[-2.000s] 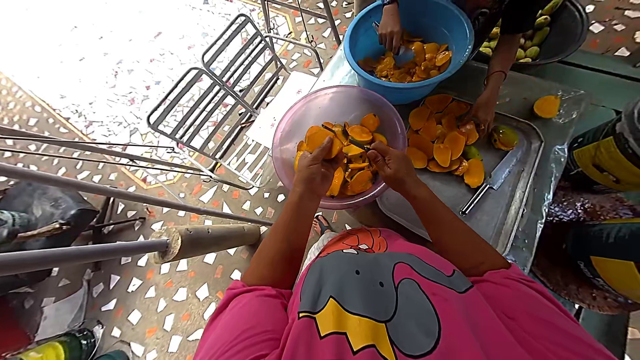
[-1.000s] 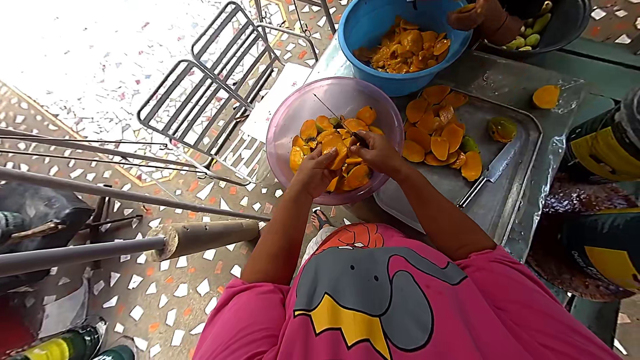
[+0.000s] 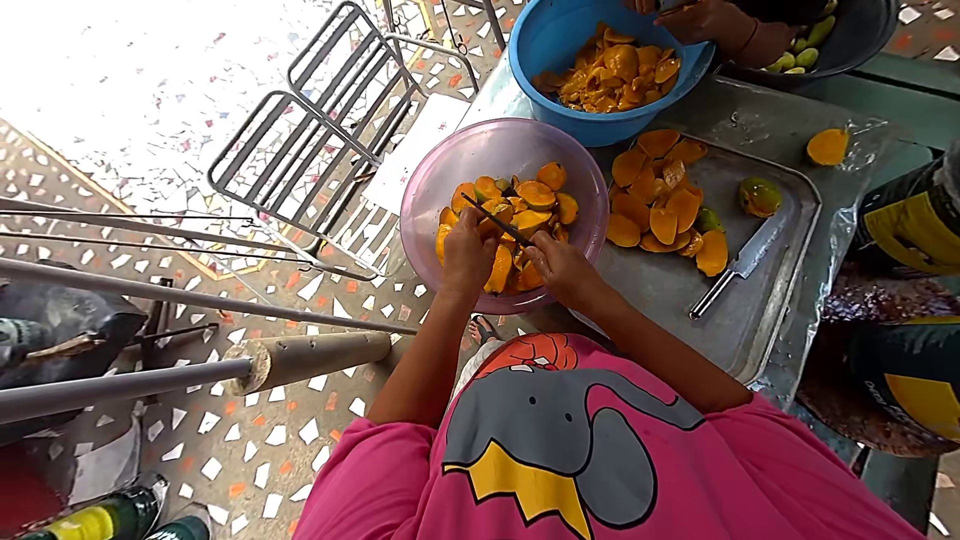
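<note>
A translucent pink plastic basin [image 3: 499, 146] holds cut mango pieces [image 3: 535, 194] with orange flesh. Over it, my right hand [image 3: 559, 262] is closed around a thin dark knife [image 3: 499, 220], whose blade points up and left across the fruit. My left hand [image 3: 469, 251] grips a piece of mango beside the blade, its fingers partly hiding the piece. Right of the basin, a metal tray [image 3: 780, 300] carries a heap of mango slices [image 3: 660, 195], a partly green mango [image 3: 760, 196] and a large knife [image 3: 739, 262] with a metal handle.
A blue basin [image 3: 577, 127] of peeled mango flesh stands behind, with a co-worker's hands [image 3: 712, 26] at its right edge. A dark bowl [image 3: 862, 45] holds green fruit. One mango half [image 3: 828, 147] lies beyond the tray. A folding metal chair [image 3: 322, 135] stands at left.
The co-worker's hands have left the blue basin's inside and the tray's slices for the basin's right edge. My hands remain over the pink basin.
</note>
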